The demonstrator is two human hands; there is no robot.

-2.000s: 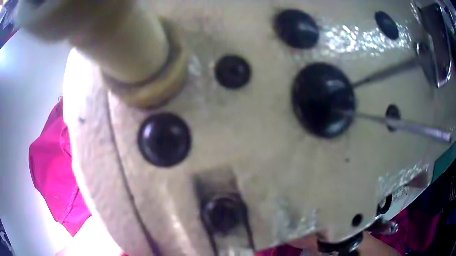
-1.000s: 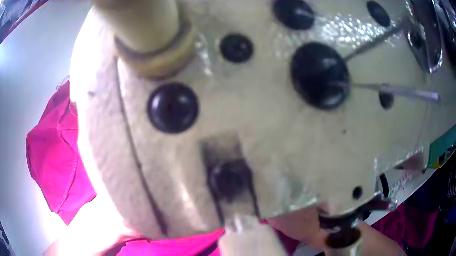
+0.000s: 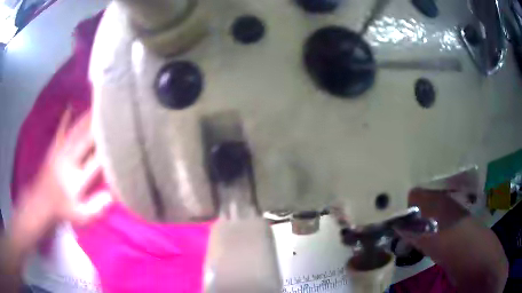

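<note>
A magenta cloth (image 3: pixel 154 252) lies on the white table, bright at the lower left and darker at the far left, partly hidden behind the machine head. My left hand (image 3: pixel 74 177) is blurred, over the cloth at the left of the head. Its fingers look partly spread, and I cannot tell if they grip the cloth. My right forearm (image 3: pixel 469 240) shows at the lower right and runs up behind the machine head. My right hand itself is hidden. The cream sewing machine head (image 3: pixel 320 137) fills the middle of the view, and the needle area is not visible.
A cream looped bar (image 3: pixel 240 252) hangs from the front of the head. A metal fitting with a cream part (image 3: pixel 371 272) hangs below its right side. A printed ruler (image 3: pixel 315 285) runs along the table's front edge. Green and yellow items (image 3: pixel 501 193) show at the right edge.
The view has shifted, and the head sits higher in it. My left hand has come into view over the cloth at left. The cloth now reaches further up the left side. My right forearm shows more.
</note>
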